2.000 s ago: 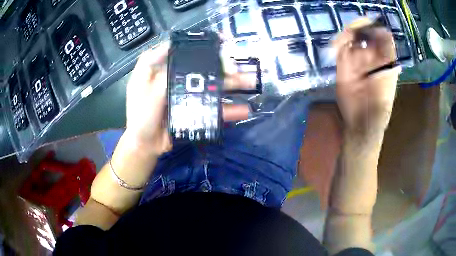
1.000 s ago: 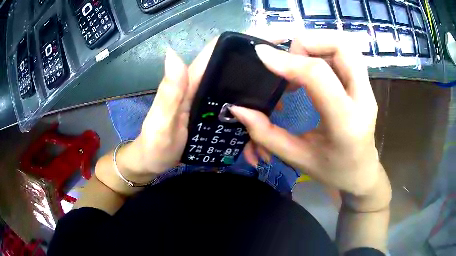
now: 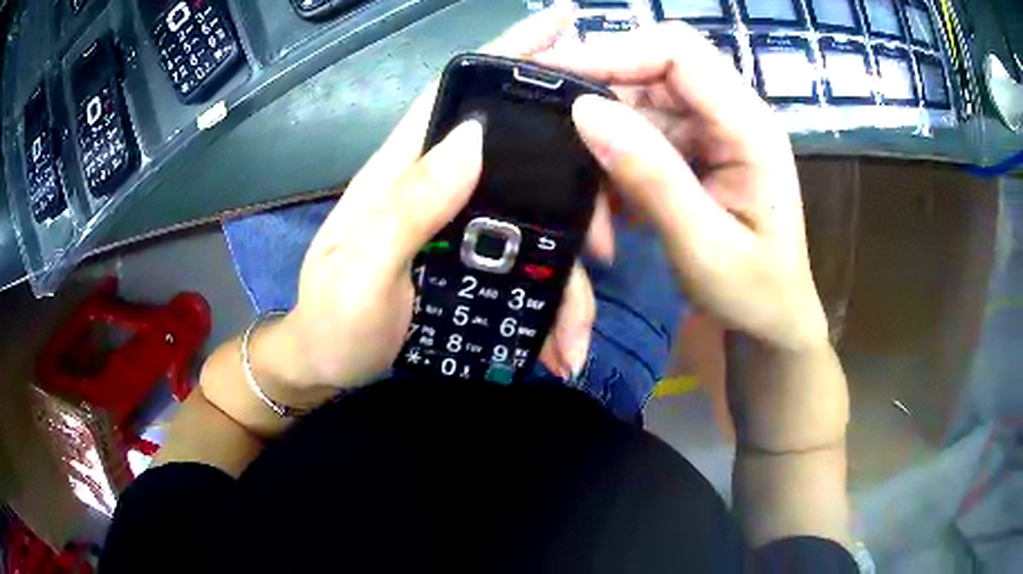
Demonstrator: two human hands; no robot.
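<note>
A black keypad mobile phone (image 3: 462, 301) is held above my lap, its keys and dark screen facing me, its top tilted slightly right. My left hand (image 3: 370, 252) grips its left side, with the thumb on the left of the screen area. My right hand (image 3: 718, 191) holds its upper right edge, with the thumb at the top right corner of the screen. The fingers behind the phone are partly hidden. Other black phones (image 3: 107, 129) lie in a clear plastic phone tray (image 3: 180, 140) at the upper left.
A lens tray with rows of black-framed screen lenses (image 3: 785, 70) lies on the green bench (image 3: 325, 123) at the upper right. A white rounded fixture (image 3: 1002, 81) is at the right edge. A red stool (image 3: 118, 348) stands at the lower left, and brown cardboard (image 3: 897, 258) is below the bench.
My right thumb has moved off the navigation key area, and my left thumb now presses on the screen. The phone is more upright. Earlier my right hand was away over the lens tray; now it holds the phone.
</note>
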